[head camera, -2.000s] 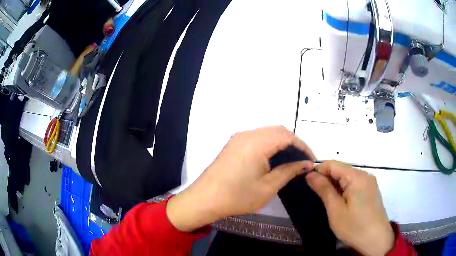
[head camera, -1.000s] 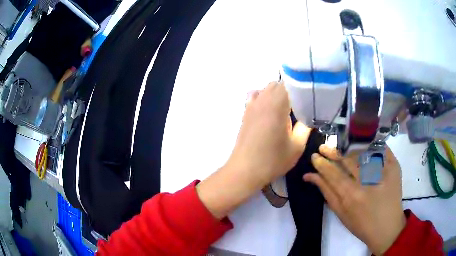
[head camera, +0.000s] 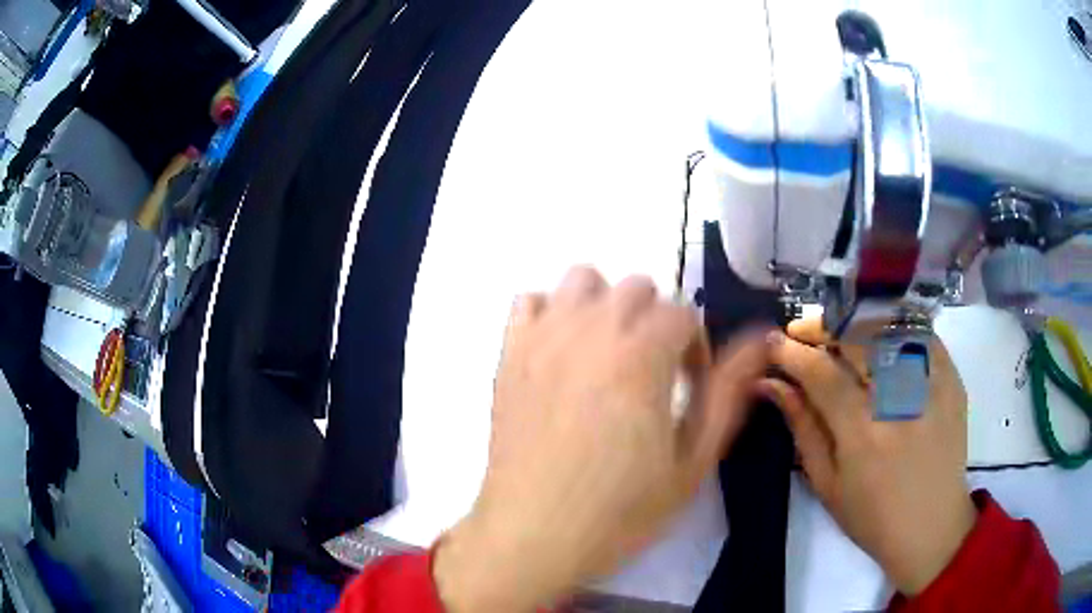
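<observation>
A black fabric strip (head camera: 757, 479) runs from the table's front edge up under the white machine head (head camera: 790, 210), at the presser foot (head camera: 793, 299). My left hand (head camera: 599, 419) is at the strip's left side, blurred, its thumb and finger at the strip just in front of the foot; whether it grips is unclear. My right hand (head camera: 880, 443) lies right of the strip, fingertips on its edge close to the foot, partly hidden by the grey knob (head camera: 901, 377). The needle tip is not clearly visible.
More black strips (head camera: 377, 263) lie in curves at the left. Green-and-yellow-handled snips (head camera: 1054, 401) lie at the right. Red-yellow scissors (head camera: 110, 371) and a clear container (head camera: 90, 246) are far left. A blue crate (head camera: 174, 509) is below the table edge.
Both hands have moved from the table front to the machine head with the strip, now under the foot. In the last second my left hand has drawn back toward me.
</observation>
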